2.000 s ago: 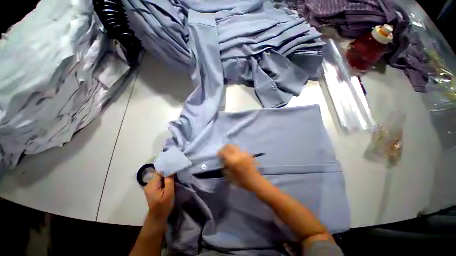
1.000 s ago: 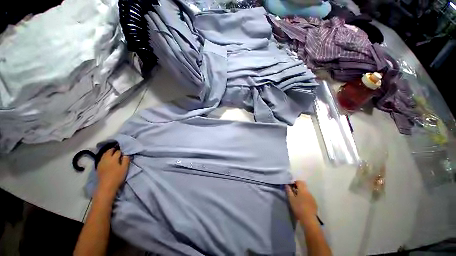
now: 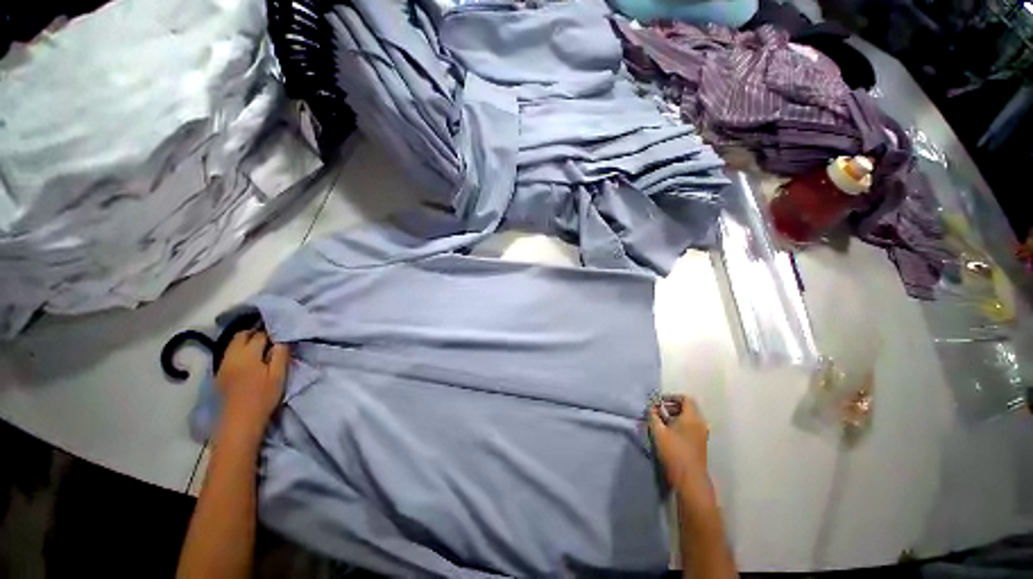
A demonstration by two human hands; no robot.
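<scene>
A light blue-grey shirt [image 3: 487, 328] lies spread on the table, collar end at left and hem at right. A black hanger [image 3: 187, 355] sits in its neck, the hook sticking out left. My left hand [image 3: 250, 379] grips the shirt at the collar beside the hanger, fingertips partly hidden in the cloth. My right hand [image 3: 680, 435] pinches the hem at the end of the placket [image 3: 487, 387]. A small dark thing shows at the right fingers; I cannot tell what it is.
White shirts [image 3: 125, 147] are piled at left, black hanger hooks [image 3: 304, 68] beside them. Blue-grey shirts [image 3: 589, 136] are stacked at top centre. A striped purple heap [image 3: 770, 96], a red bottle [image 3: 813, 206], clear plastic strips [image 3: 768, 283] and a small clear bag [image 3: 844, 398] are at right.
Since two seconds ago the shirt has shifted left and been spread flatter. My right hand has moved from the placket near the collar to the hem. In the last second little has moved.
</scene>
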